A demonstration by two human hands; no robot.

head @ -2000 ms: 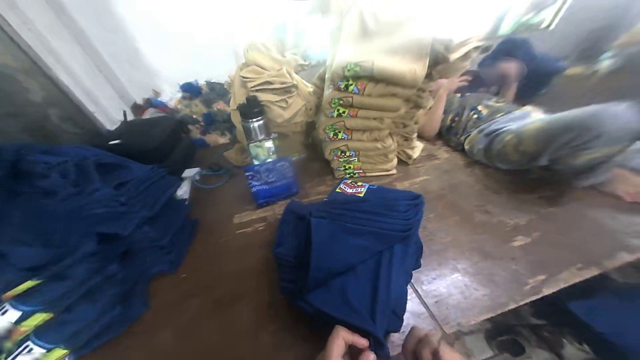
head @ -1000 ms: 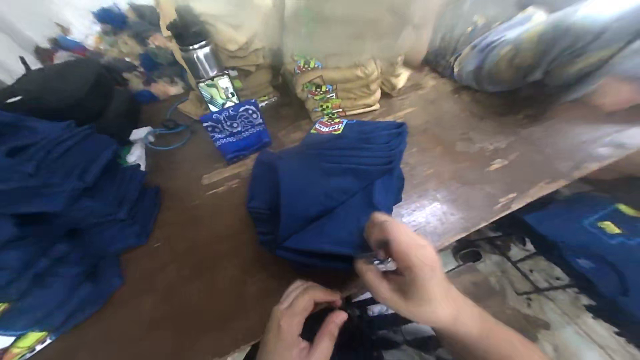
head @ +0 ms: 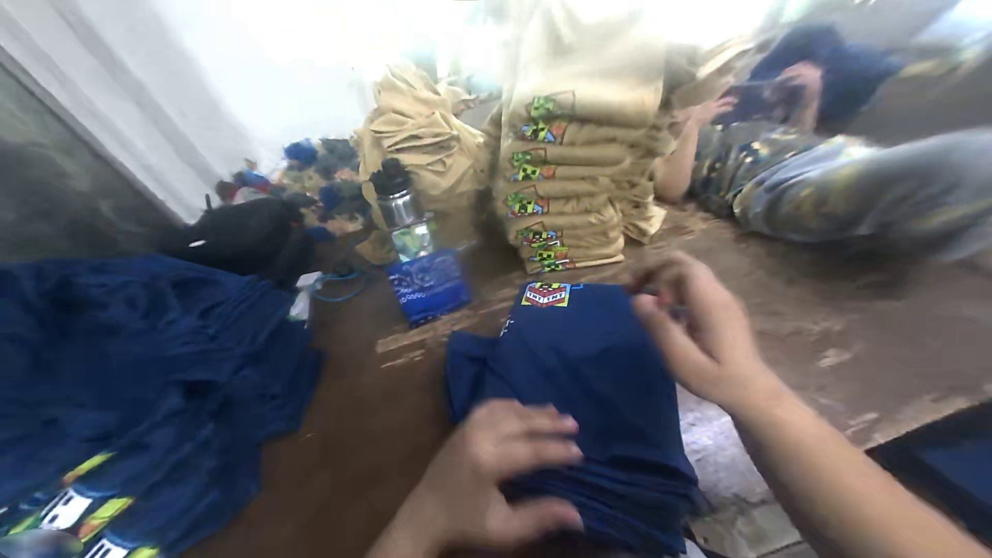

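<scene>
A stack of navy blue printed garments (head: pixel 589 364) lies on the brown table in front of me. My left hand (head: pixel 511 465) is over the stack's lower left part, blurred, with its fingers apart. My right hand (head: pixel 697 325) is at the stack's upper right corner, thumb and fingers bent towards each other; a small reddish spot shows between them, too blurred to name. A colourful printed patch (head: pixel 546 294) shows at the stack's far edge. More navy garments (head: pixel 139 372) lie heaped at the left.
Folded tan garments (head: pixel 573 186) stand stacked behind, beside a tan heap (head: pixel 426 132). A metal bottle (head: pixel 399 205), a blue patterned packet (head: pixel 430 287) and a black bag (head: pixel 240 232) are at the back left. A person lies on the table (head: pixel 852 310) at the back right.
Both hands have moved from the table's near edge onto the navy stack, the right one to its far right corner. The stack's top now lies extended towards me. The view has shifted.
</scene>
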